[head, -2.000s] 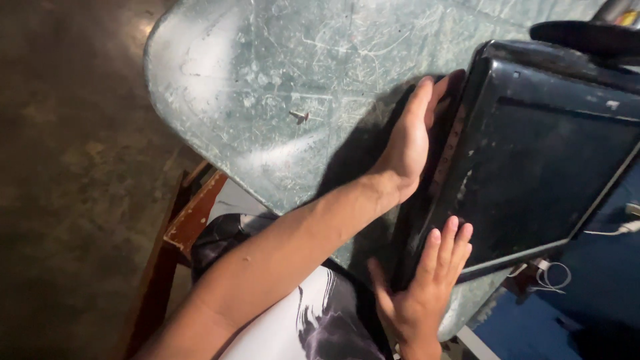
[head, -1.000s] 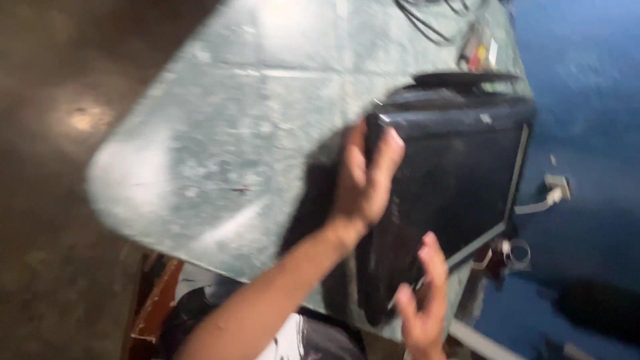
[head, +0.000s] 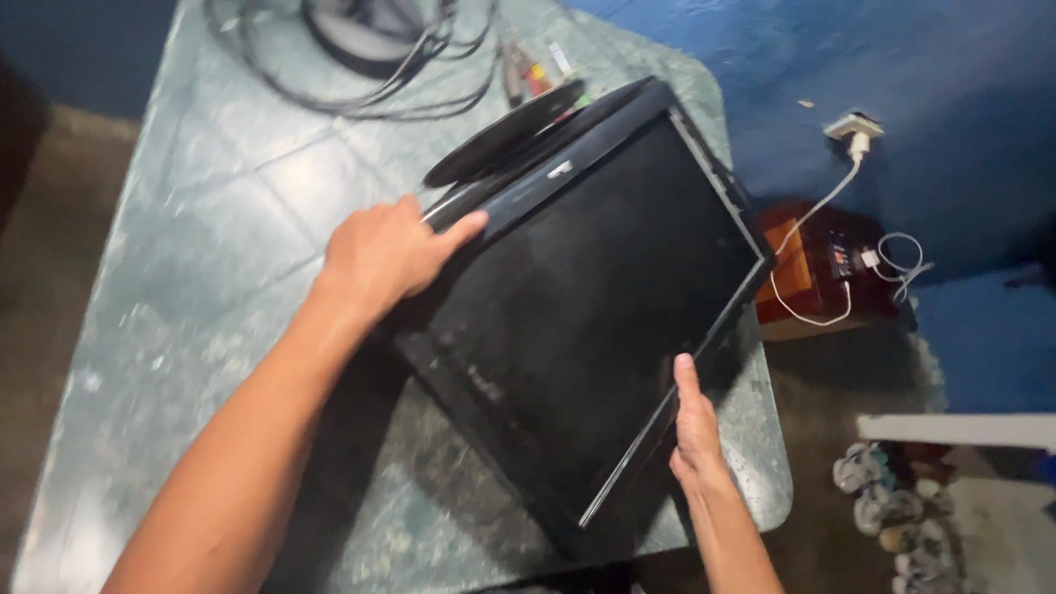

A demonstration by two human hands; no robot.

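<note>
A black flat-screen monitor (head: 577, 305) is tilted over a worn green-grey table, its dark screen turned up toward me. My left hand (head: 396, 252) grips its frame at the left, near the stand side, with the thumb on the front bezel. On the opposite long edge, my right hand (head: 697, 421) holds the frame, thumb at the bezel and the other fingers hidden beneath. The round black stand base (head: 505, 136) sticks out from the monitor's upper left side. A strip along the screen's right edge looks lighter than the rest of the bezel.
Black cables (head: 330, 107) lie coiled by a round dark object (head: 367, 33) at the table's (head: 198, 214) far end. Blurred hand tools (head: 524, 74) lie behind the monitor. A plugged wall outlet (head: 854, 128), a wooden piece of furniture (head: 796, 272) with a white cable and several shoes (head: 879, 495) are at right.
The monitor has turned, and its screen now faces me more. My right hand, apart from it a second ago, now holds its right edge; my left hand has shifted to the stand side. The view has moved.
</note>
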